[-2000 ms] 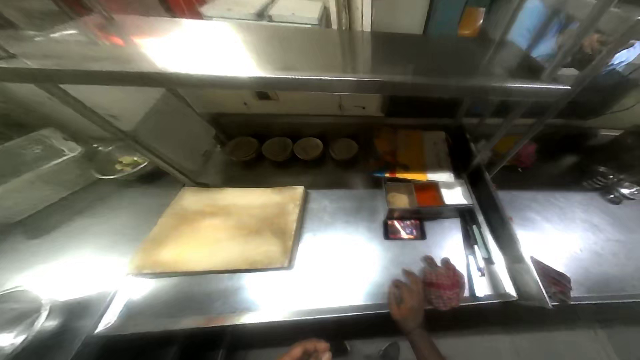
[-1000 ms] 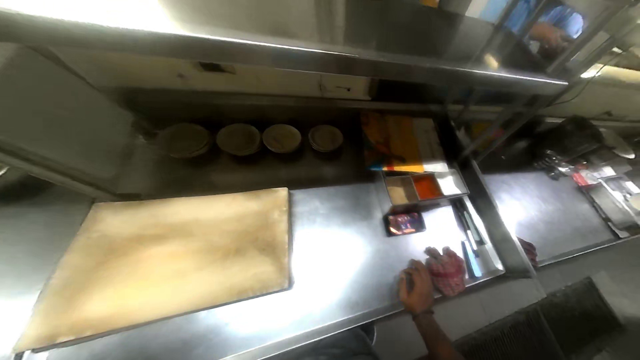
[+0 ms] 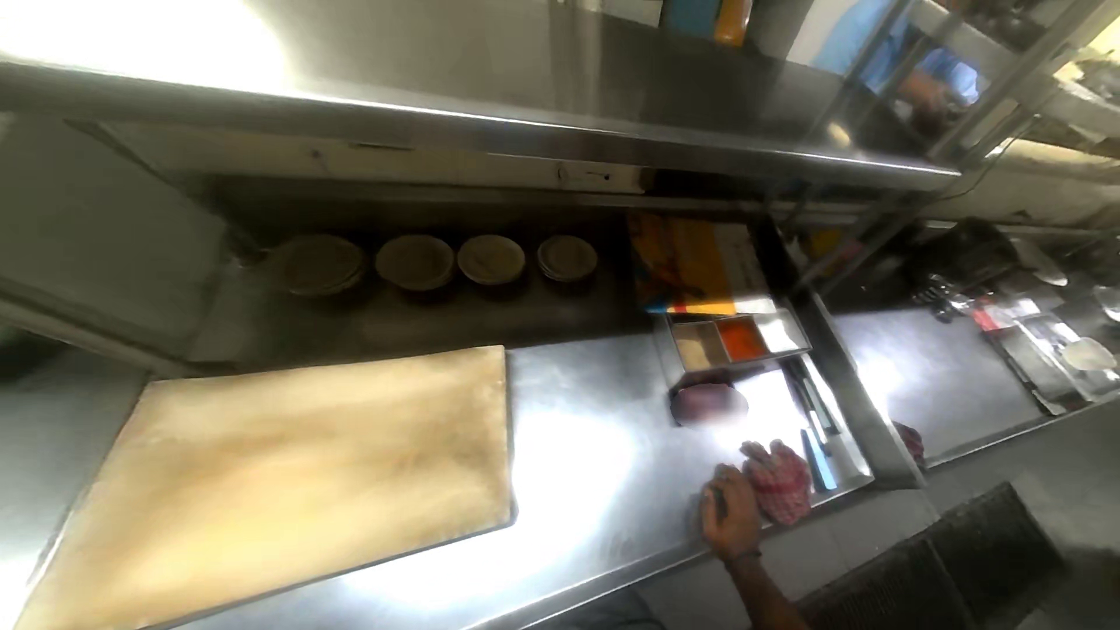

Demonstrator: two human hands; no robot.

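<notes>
My right hand (image 3: pixel 731 512) rests at the front edge of the steel counter (image 3: pixel 604 525), its fingers curled; whether it holds something is unclear. Close beside it on the right lies a crumpled red-and-white checked cloth (image 3: pixel 779 483). Beyond them a blurred dark reddish shape (image 3: pixel 709 404) lies before a steel tray (image 3: pixel 678 363) with beige, orange-red and white contents in three compartments. Several knives or similar tools (image 3: pixel 818 455) lie to the cloth's right. A large pale cutting board (image 3: pixel 297 472) covers the counter's left part. My left hand is out of view.
Stacked plates or bowls (image 3: pixel 416 262) stand in a row under a steel overhead shelf (image 3: pixel 525 131). A yellow-orange printed packet or box (image 3: pixel 700 267) is behind the tray. A raised steel divider (image 3: pixel 866 394) separates the right-hand counter, which holds trays (image 3: pixel 1037 359). Another person's arm (image 3: pixel 923 92) shows at upper right.
My left hand, at the bottom edge two seconds ago, has left the view. A phone with a lit screen showed earlier where the blurred reddish shape is. The view has shifted.
</notes>
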